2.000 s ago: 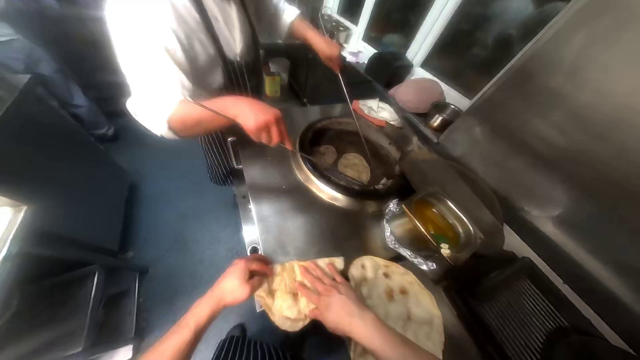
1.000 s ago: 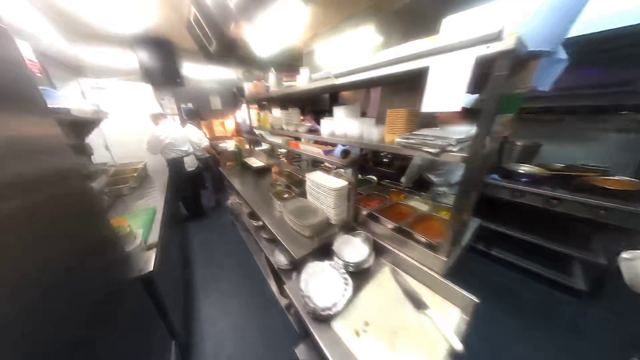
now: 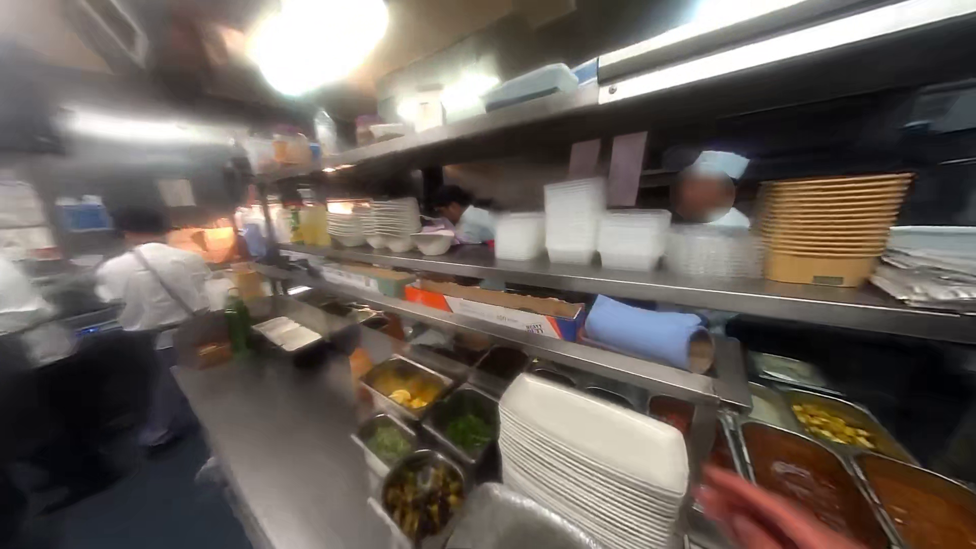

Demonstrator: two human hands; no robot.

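Observation:
At the lower right edge my right hand (image 3: 762, 511) shows, blurred, its fingers reaching left beside a tall stack of white rectangular plates (image 3: 595, 450). Whether it touches the stack or holds anything, I cannot tell. Behind it lie metal pans of red-brown sauce (image 3: 808, 473). My left hand is outside the view. Left of the plates stand metal containers of chopped green herbs (image 3: 467, 427), yellow pieces (image 3: 408, 389) and a dark mixed food (image 3: 423, 496). A silvery dish (image 3: 518, 526) lies in front of the stack.
A steel shelf (image 3: 488, 267) crosses above the counter, bearing white tubs (image 3: 633, 236), stacked brown containers (image 3: 827, 229) and bowls (image 3: 393, 221). A blue paper roll (image 3: 648, 335) lies on the lower shelf. Co-workers stand at the left (image 3: 152, 282) and beyond the shelf (image 3: 717, 191).
The view has swung from the flatbreads and round oven to the shelved counter. Two seconds ago both my hands were on a flatbread; now only my right hand shows.

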